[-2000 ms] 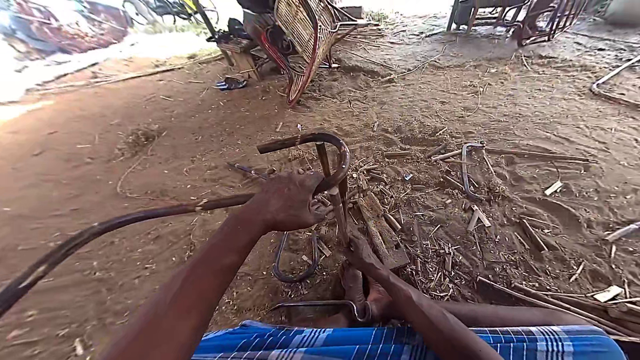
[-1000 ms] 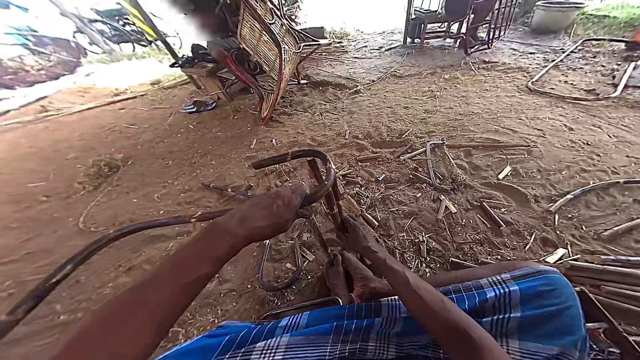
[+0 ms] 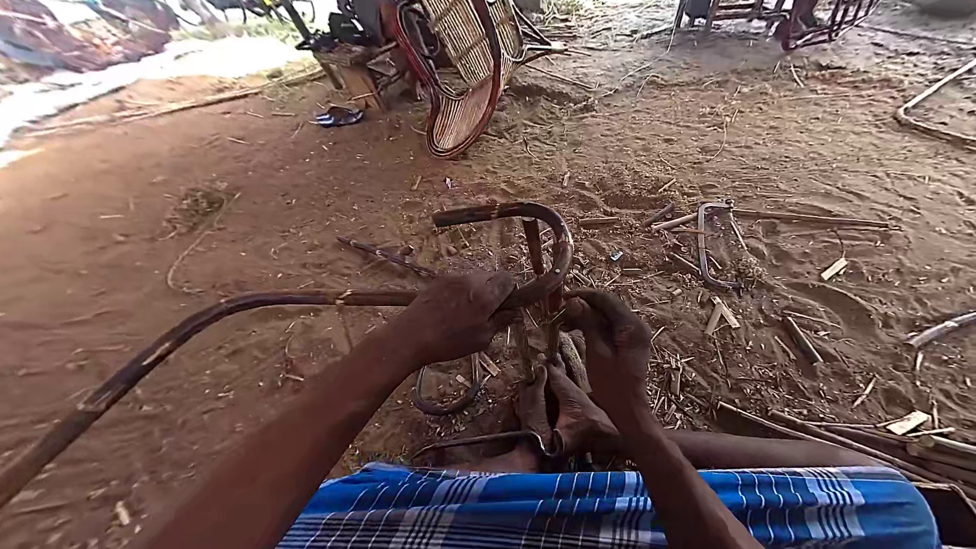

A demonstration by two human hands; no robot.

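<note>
A long dark cane pole (image 3: pixel 229 306) runs in from the lower left and ends in a hooked bend. My left hand (image 3: pixel 463 314) is closed around it just before the bend. Shorter upright cane pieces (image 3: pixel 534 248) stand inside and under the hook, their lower ends by my bare feet (image 3: pixel 564 404). My right hand (image 3: pixel 614 335) has its fingers pinched at the upright by the bend; what exactly lies between the fingertips is hidden. A bent cane loop (image 3: pixel 448 410) lies on the ground left of my feet.
A bow-shaped hacksaw (image 3: pixel 703 248) lies on the sandy ground to the right among offcuts. A woven cane chair (image 3: pixel 467 114) stands ahead, with sandals (image 3: pixel 338 117) left of it. Split cane strips (image 3: pixel 823 435) lie at the lower right; a bent frame (image 3: pixel 926 103) is at the right edge.
The view swung right and then back. My left hand keeps its hold on the cane pole, and my right hand is now higher, closer to the bend than two seconds ago.
</note>
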